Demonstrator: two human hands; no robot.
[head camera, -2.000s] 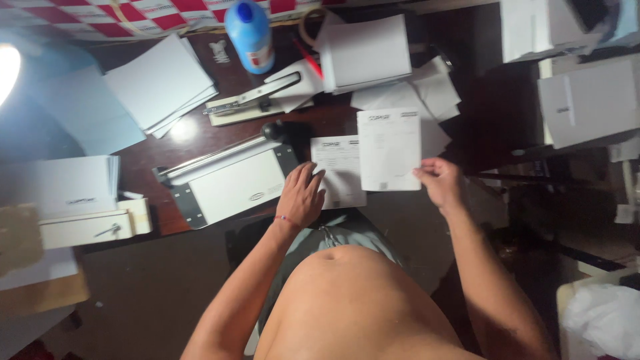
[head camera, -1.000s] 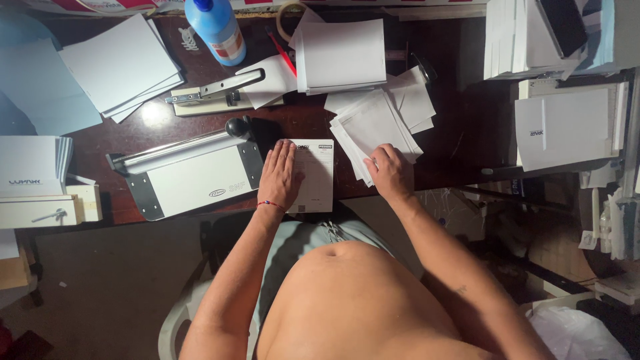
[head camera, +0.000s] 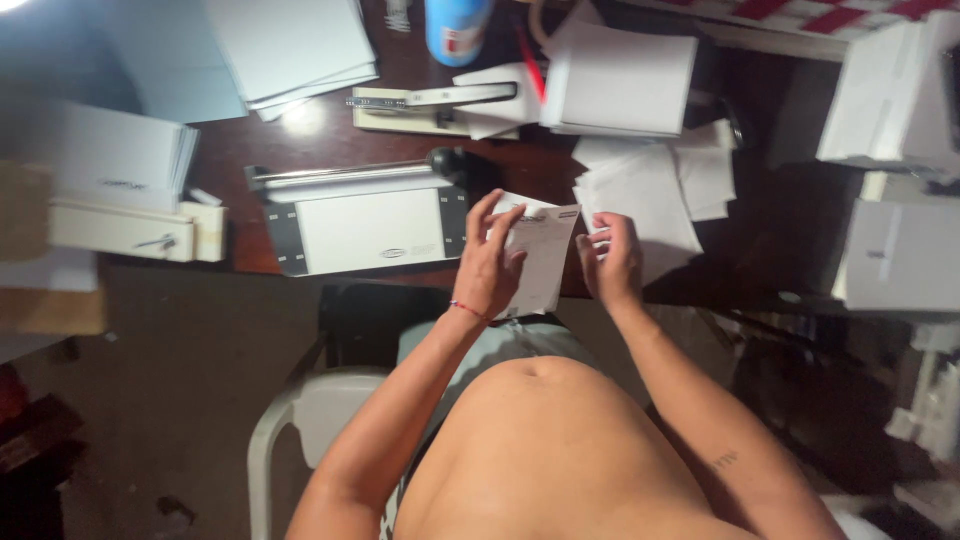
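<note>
Beneath and beside my left hand are printed paper sheets, lying slightly fanned at the table's front edge; its fingers are spread on their left side, and a thin bracelet circles that wrist. My right hand, fingers apart and curled, is just right of the sheets and seems to hold nothing. Behind it lies a loose pile of white papers. Left of my left hand is a paper trimmer with a white bed and a black knob. A long-arm stapler stands behind it.
A thicker paper stack, a red pen-like object and a blue bottle are at the back. Large sheets and a printed stack lie left. More stacks stand right. A white plastic chair is below.
My right hand has left the loose pile and come in beside the printed sheets. These now lie fanned and tilted, where one second ago they lay flat under my left hand.
</note>
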